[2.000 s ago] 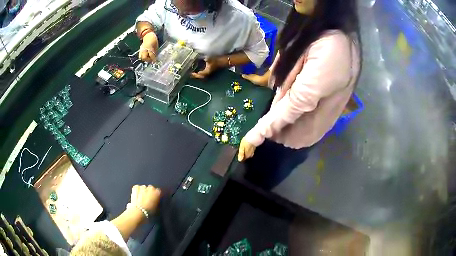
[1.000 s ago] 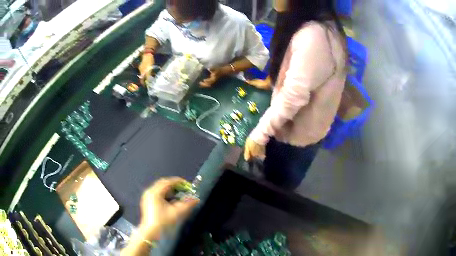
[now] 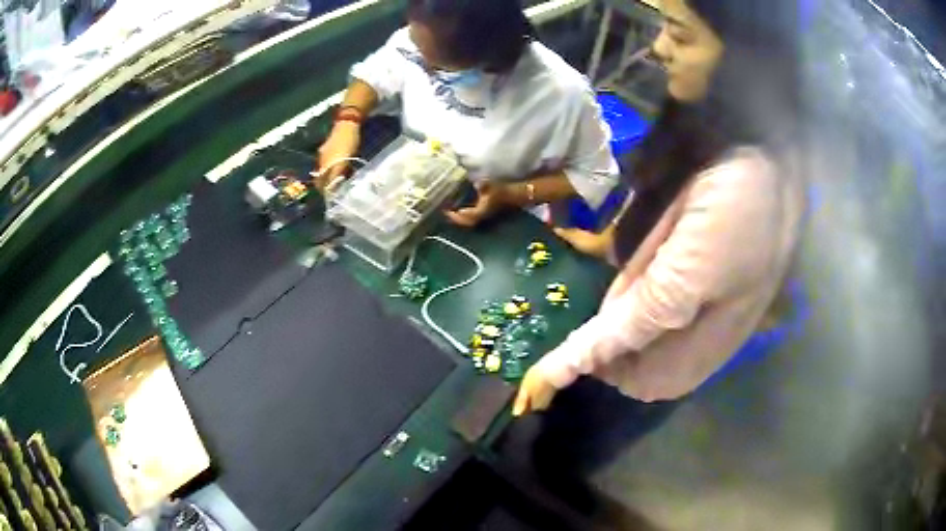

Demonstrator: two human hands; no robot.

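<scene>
Neither of my hands is in view. A large black mat (image 3: 311,384) lies on the dark green bench in front of me. Beside its right edge lie two small separate parts, a pale and dark one (image 3: 395,444) and a small green board (image 3: 428,459). Yellow-and-black circuit boards (image 3: 488,347) sit in a loose group at the right, with green boards (image 3: 527,330) among them. Small green boards (image 3: 156,270) line the far left edge of the mats. A shallow tan tray (image 3: 161,441) at the lower left holds a few green boards.
A seated person holds a clear plastic box (image 3: 397,197) beside a wired instrument (image 3: 278,195). A standing person in pink (image 3: 695,280) rests a hand near a dark brown block (image 3: 483,408). A white cable (image 3: 453,249) loops there. A black tray (image 3: 467,503) is cut off below.
The hand at the bottom, which was over the two small parts with a small board at its fingers, is out of view. The view has shifted, and the black tray's green boards are no longer visible.
</scene>
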